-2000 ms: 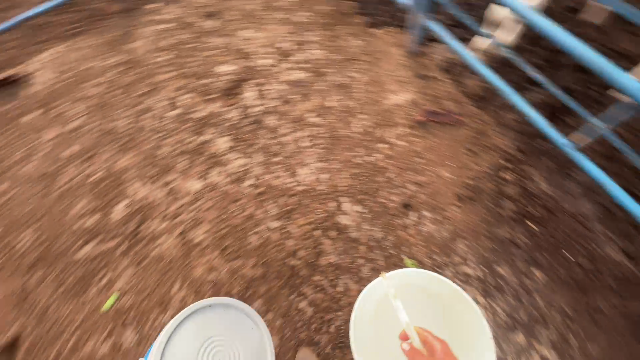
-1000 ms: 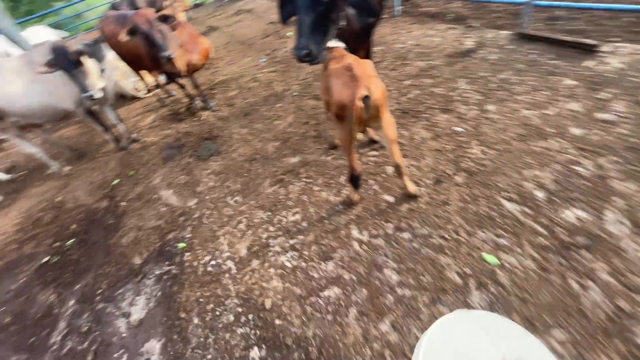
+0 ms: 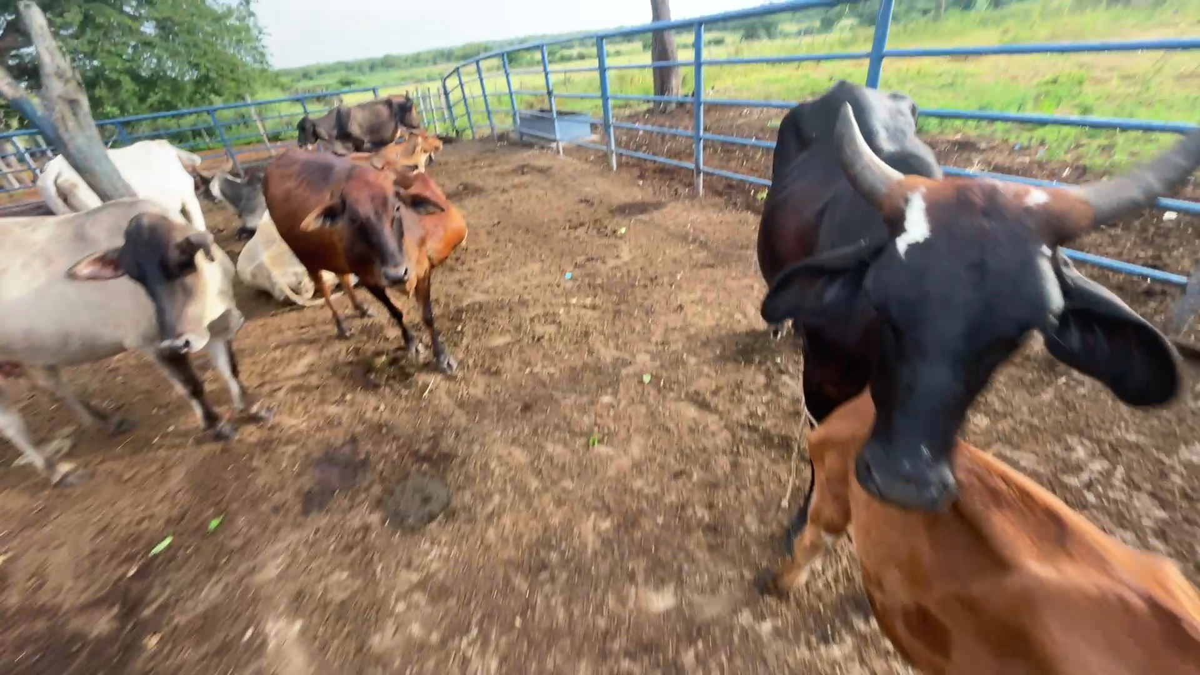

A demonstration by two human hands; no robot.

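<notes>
Neither my left hand nor my right hand shows in the head view, so what they hold is hidden. Nearest to me, at the lower right, a reddish-brown calf (image 3: 1022, 572) stands with its back toward the camera. A black horned cow (image 3: 966, 291) with a white forehead patch holds its muzzle at the calf's back. Further off on the left, a reddish-brown cow (image 3: 323, 206) faces this way. A pale grey cow with a dark face (image 3: 84, 281) stands at the left edge.
Blue metal rails (image 3: 698, 103) fence the pen along the back and right. More cattle, one a white cow (image 3: 150, 173), are grouped at the back left by a leaning wooden post (image 3: 70, 103). A metal trough (image 3: 553, 127) sits by the fence. Bare dirt (image 3: 562, 525) covers the ground.
The view has swung up across the pen. My hand in the white bucket, seen at first, and the pale round container seen a second ago are out of view. The calf and black cow are now much nearer.
</notes>
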